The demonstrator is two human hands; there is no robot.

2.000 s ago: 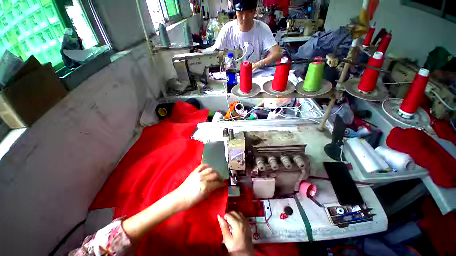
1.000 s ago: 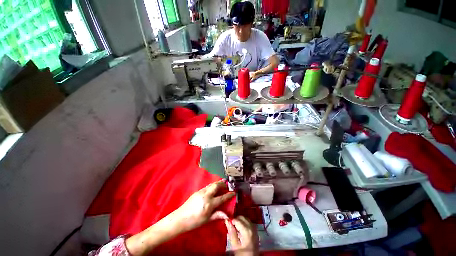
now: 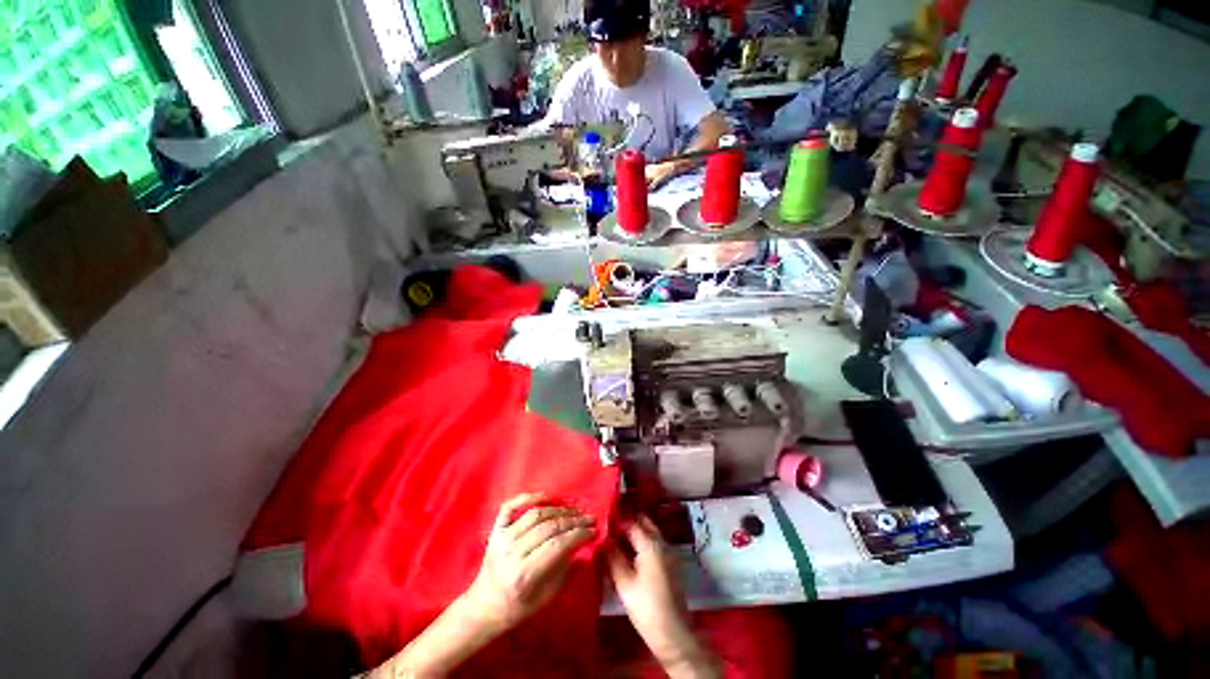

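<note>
Red fabric [image 3: 411,451] is spread left of the overlock machine [image 3: 710,398] and over the table's front edge. Its right edge runs up to the presser foot area [image 3: 609,451] at the machine head's left end. My left hand [image 3: 535,555] lies on the fabric with its fingers bent, a little in front of the foot. My right hand [image 3: 648,580] is at the fabric's right edge, its fingertips pinching the edge. Part of the grey-green cloth plate [image 3: 559,394] shows behind the fabric.
Red thread cones [image 3: 632,194] and a green cone [image 3: 804,181] stand behind the machine. A pink roll [image 3: 799,470], a black flat rectangle [image 3: 894,452] and a small metal parts tray [image 3: 910,531] lie to the right. A person [image 3: 634,90] sits opposite. A whitewashed wall is at left.
My left hand has moved back from the foot towards me. My right hand has moved up to the cloth edge, and more forearm shows. The whole view has shifted slightly.
</note>
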